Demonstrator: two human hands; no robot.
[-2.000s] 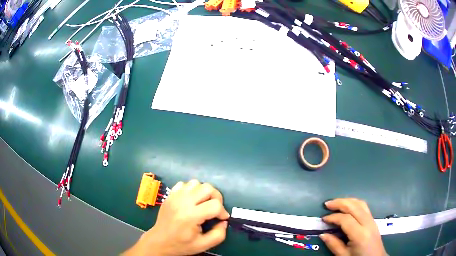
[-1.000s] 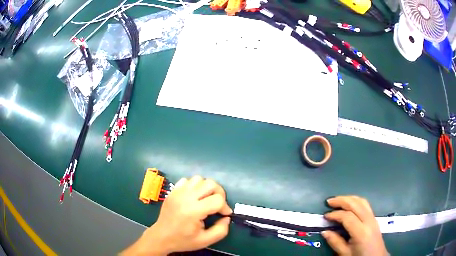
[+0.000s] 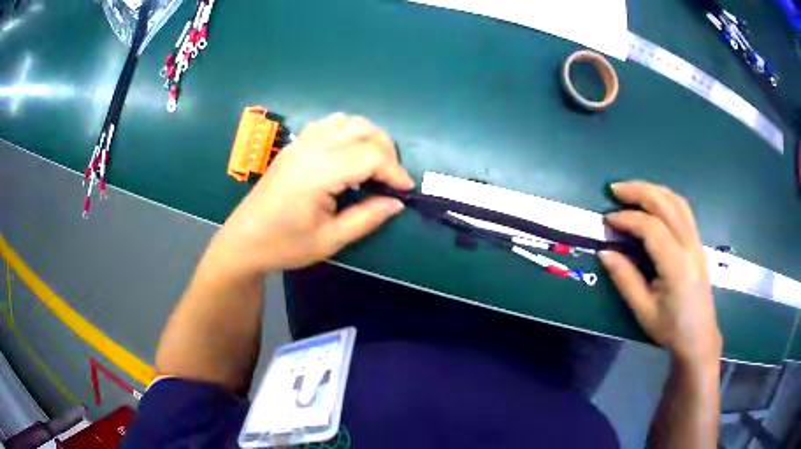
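My left hand pinches the black wire harness just right of its orange connector. My right hand holds the harness further right; the end beyond is hidden by the hand. Two shorter branches with white sleeves and red and blue ring terminals lie below the main bundle. The near steel rule lies flat just behind the bundle and shows again to the right of my right hand. The tape roll with a brown core lies on the green mat.
Other harnesses with red terminals lie at the upper left, by a clear plastic bag. White paper and a second steel rule are at the back. Blue-ended wires lie upper right. The mat's edge runs before my body.
The view has tilted down, so the bench shows higher and my body and badge appear. Both hands still hold the harness along the rule, with little visible change.
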